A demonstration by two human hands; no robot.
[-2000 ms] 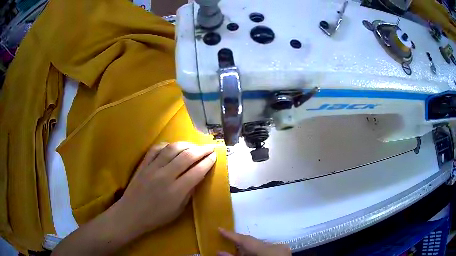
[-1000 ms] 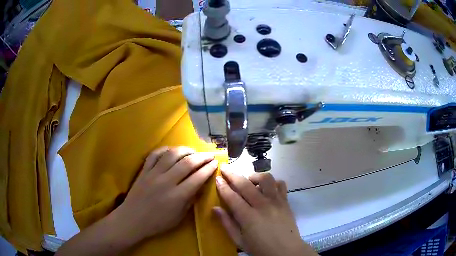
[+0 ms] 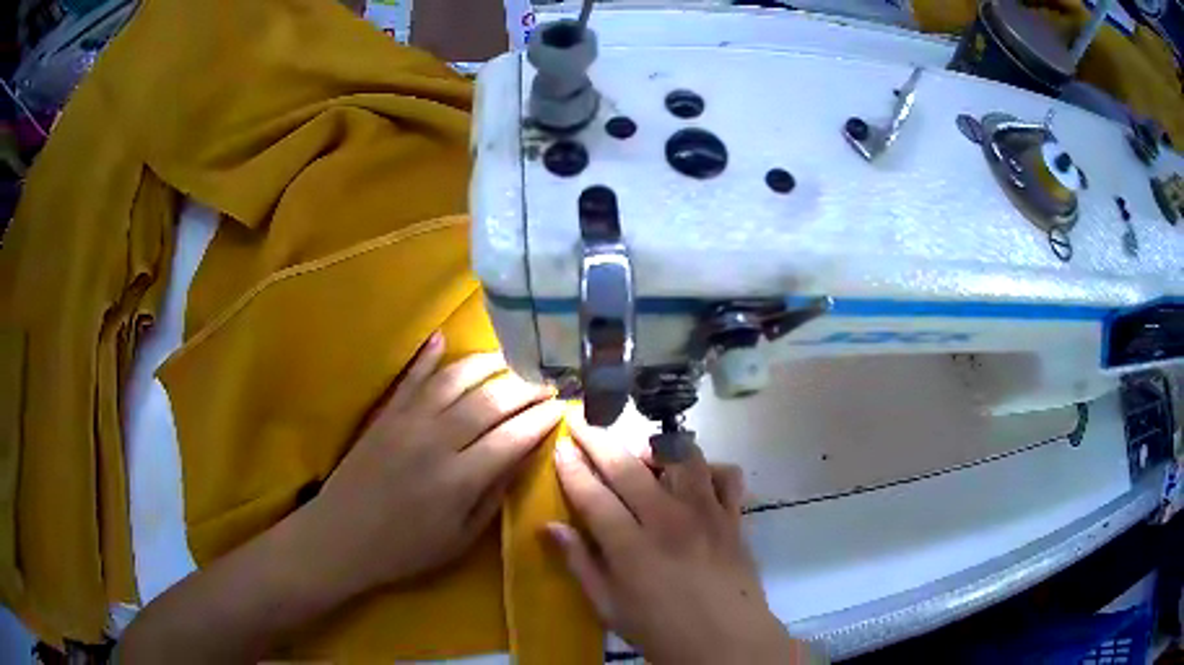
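A large mustard-yellow garment panel (image 3: 325,344) lies left of and under the head of the white sewing machine (image 3: 805,234). A folded yellow strip (image 3: 556,572) runs along its right edge towards the needle area. My left hand (image 3: 435,461) lies flat on the panel, fingertips beside the strip near the presser foot. My right hand (image 3: 656,533) rests with its fingertips on the strip's right edge, close to my left fingertips. Neither hand visibly grasps the cloth. The needle and foot are hidden by the metal guard (image 3: 606,325), the fingers and glare.
Yellow garment folds (image 3: 78,390) hang at the left table edge. A ruler-like tape (image 3: 961,604) borders the white table's front. A blue plastic basket (image 3: 1117,637) shows at lower right. A dark round container (image 3: 1019,46) stands behind the machine.
My right hand has come up from the bottom edge to the strip beside the needle area. My left hand stays on the panel, its fingers slightly more spread. The machine sits slightly lower in view.
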